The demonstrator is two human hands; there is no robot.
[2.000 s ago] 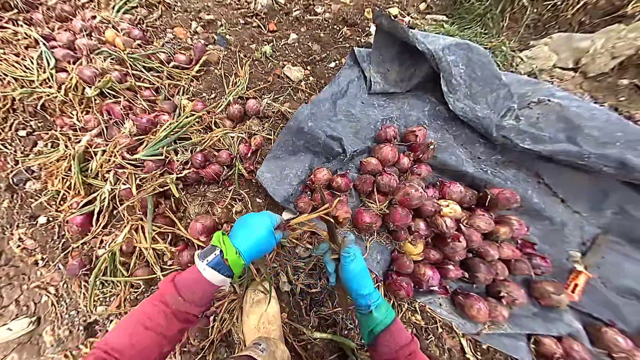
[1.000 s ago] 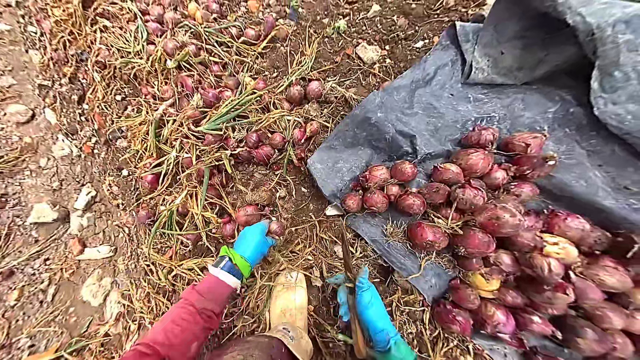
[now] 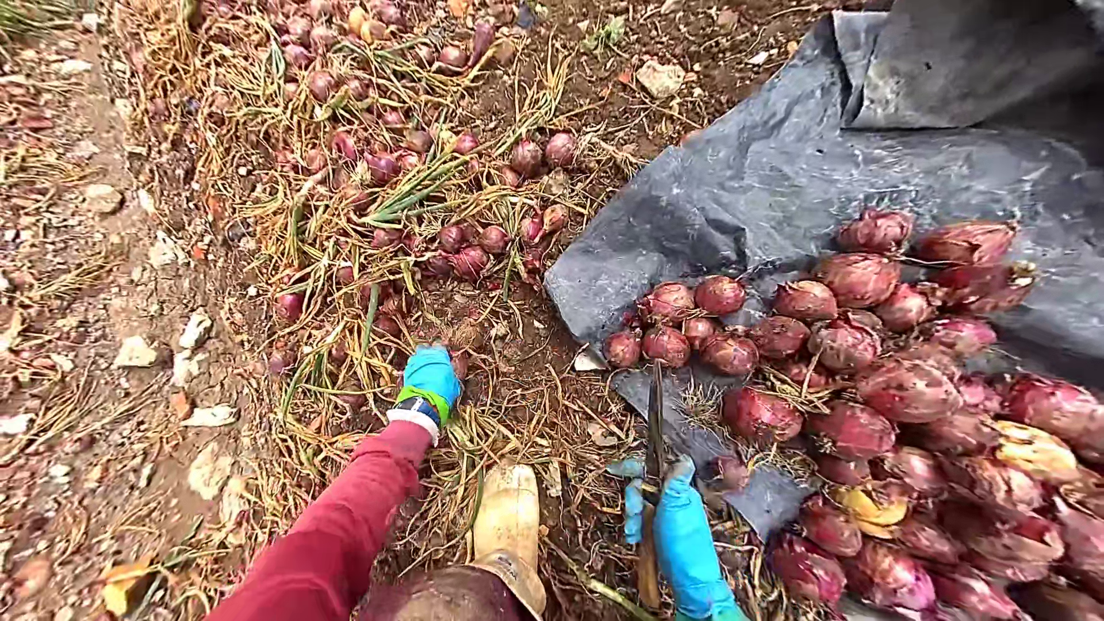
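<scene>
My left hand (image 3: 431, 379), in a blue glove with a green band and a dark watch at the wrist, reaches down among red onions and dry tops; an onion shows at its fingers, but whether it is gripped is hidden. Lower right, my right hand (image 3: 681, 535), also blue-gloved, holds a knife (image 3: 654, 440) by its wooden handle, the blade pointing away from me. Beyond the blade lies a pile of red onions (image 3: 862, 405) with short-cut tops on a dark plastic sheet (image 3: 690, 216). More onions (image 3: 470, 261) with long dry leaves lie on the soil.
A pale boot (image 3: 507, 517) stands on the soil between my hands. Stones (image 3: 135, 352) are scattered over the bare earth at left. The sheet's raised fold (image 3: 975, 69) rises at the upper right. A larger pale stone (image 3: 661, 78) lies near the top.
Two seconds ago both hands were close together, the left holding dry tops near the blade; my left hand has since moved away to the left and down to the ground. The view has shifted left.
</scene>
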